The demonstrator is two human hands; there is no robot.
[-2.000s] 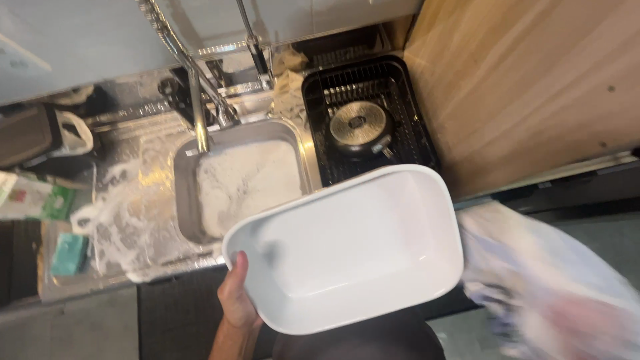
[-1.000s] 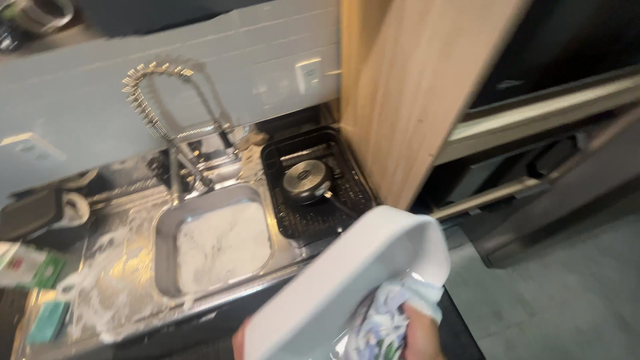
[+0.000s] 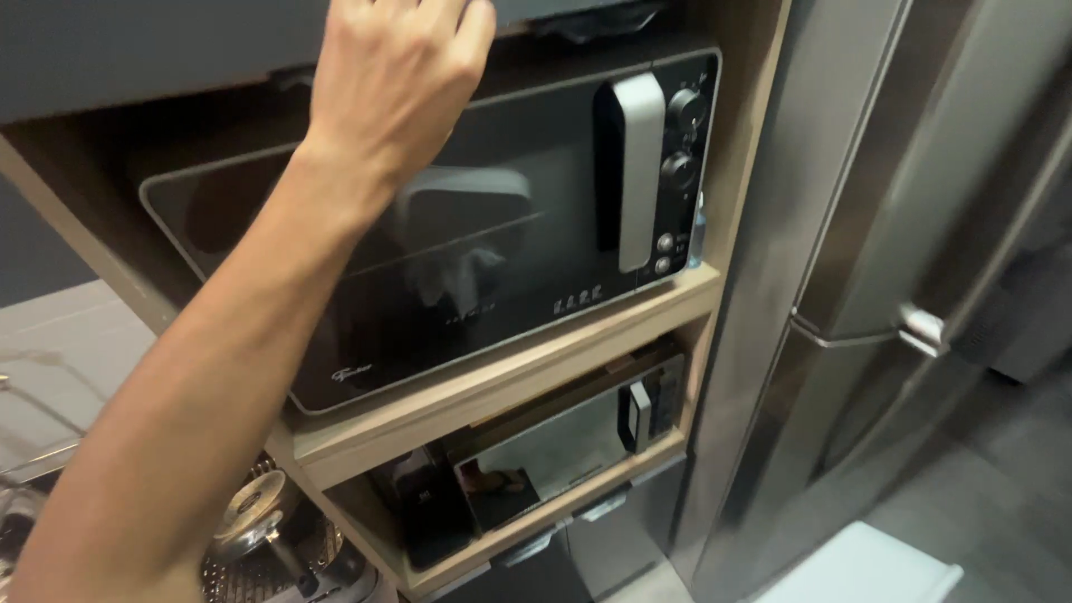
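My left hand (image 3: 402,50) is raised at the top of the view, against the dark front of the upper cabinet (image 3: 159,50), near its lower edge. Its fingers are bent and partly cut off by the frame, so its grip is unclear. Below and behind the forearm is a black built-in oven with a silver handle (image 3: 641,172). Part of a white rectangular dish (image 3: 863,569) shows at the bottom right. My right hand is out of view, and what supports the dish is hidden.
A second, smaller appliance with a mirrored door (image 3: 561,444) sits on the wooden shelf below. A stainless steel refrigerator (image 3: 804,251) stands to the right. At the lower left, a small pan (image 3: 251,502) lies in a black dish rack. Cabinet handles (image 3: 603,507) jut out below the shelves.
The view has swung right, from the sink to the appliance column. My left hand has left the white dish and is raised at the upper cabinet. The cloth in my right hand has gone out of view.
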